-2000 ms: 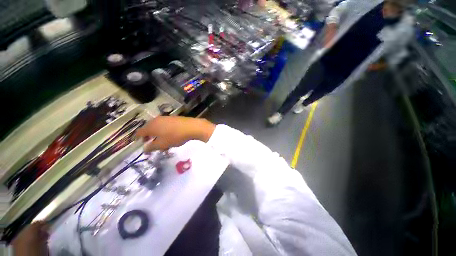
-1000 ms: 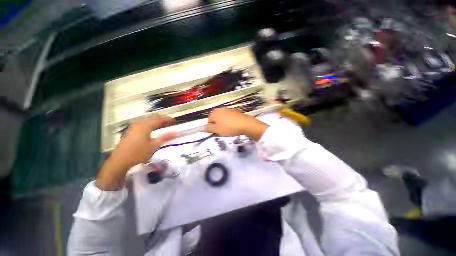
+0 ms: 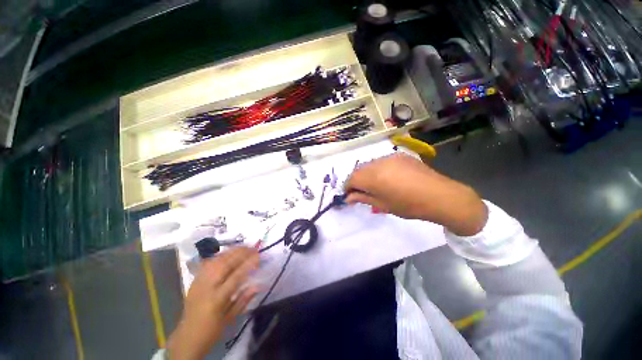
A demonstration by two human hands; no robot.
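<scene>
The thin dark wire harness [image 3: 318, 214] runs diagonally over the white board [image 3: 338, 260] and across the black tape roll [image 3: 300, 235]. A long thin branch wire [image 3: 279, 273] hangs from it over the board's near edge. My right hand [image 3: 394, 186] is closed on the harness's right end, palm down. My left hand [image 3: 218, 292] is at the harness's left end, beside a small red piece [image 3: 258, 245]; its thumb is apart from the fingers, and its grip cannot be made out. Small fixtures [image 3: 305, 190] stand along the upper board, with a black block [image 3: 208, 246] at the left.
A cream tray [image 3: 127, 169] behind the board holds a red and black wire bundle [image 3: 260, 112] and a black bundle [image 3: 253, 151]. Black tape rolls [image 3: 387, 63] and a grey machine [image 3: 464, 88] stand right. A yellow piece [image 3: 414, 146] lies at the board's upper right corner.
Both hands have moved from the board's upper edge towards me, the right one also rightwards. The harness now lies diagonally over the tape roll instead of along the fixtures.
</scene>
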